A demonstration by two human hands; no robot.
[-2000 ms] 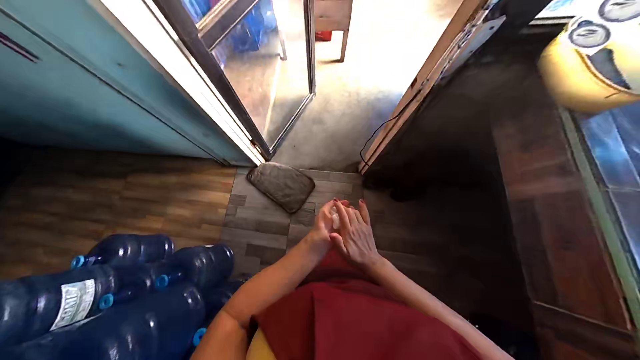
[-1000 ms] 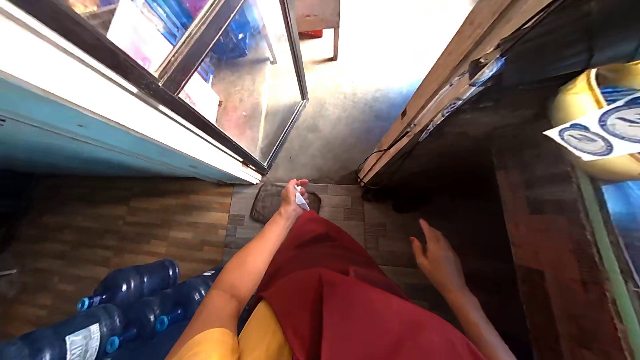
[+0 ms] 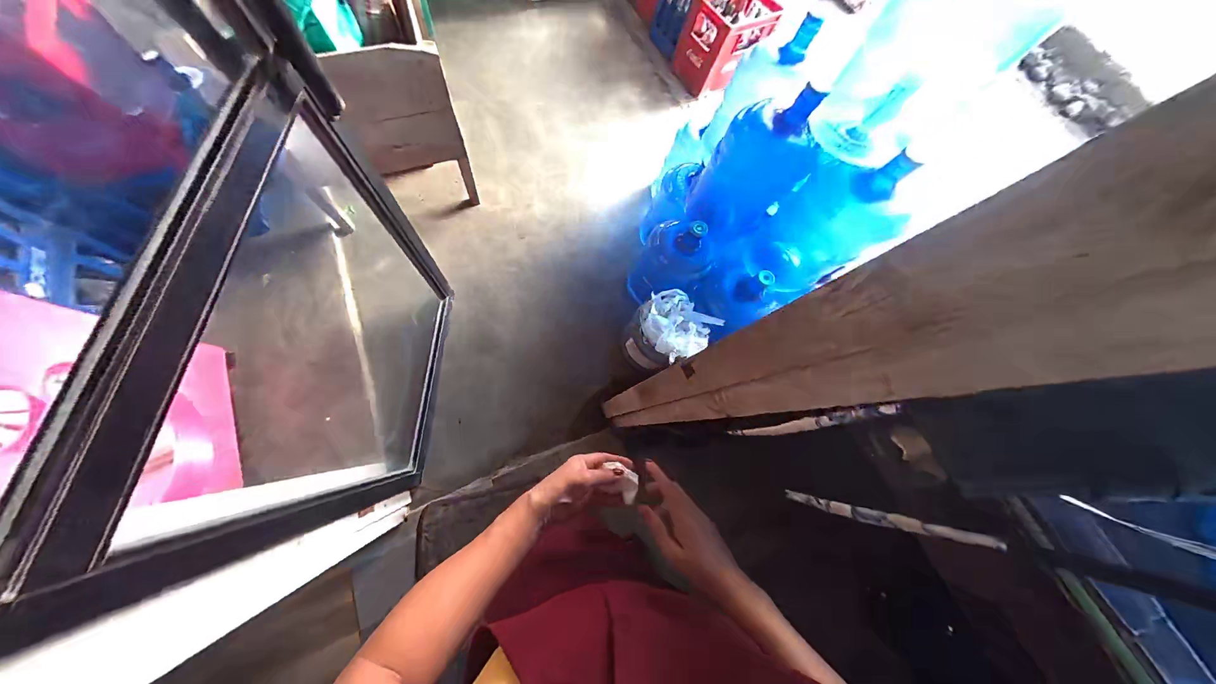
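A small crumpled white piece (image 3: 622, 481), perhaps paper or tissue, is pinched between the thumb and fingers of my left hand (image 3: 581, 480). Beside it on the right, my right hand (image 3: 673, 521) has its fingers apart and raised, close to the white piece; no object shows in it. Both hands are in front of my dark red apron or garment (image 3: 608, 617), at the doorway. A dark mat (image 3: 446, 532) lies on the floor by the threshold, partly hidden by my left forearm.
A glass door with a dark frame (image 3: 432, 380) stands open on the left; a wooden door post (image 3: 912, 294) is on the right. Beyond are blue water jugs (image 3: 750, 209), a bin with white crumpled waste (image 3: 676, 325), a red bottle crate (image 3: 717, 47) and a wooden stand (image 3: 404, 109).
The view has moved forward into the doorway, and the jugs outside have come into sight. My right hand, out to the side a second ago, is now beside my left hand.
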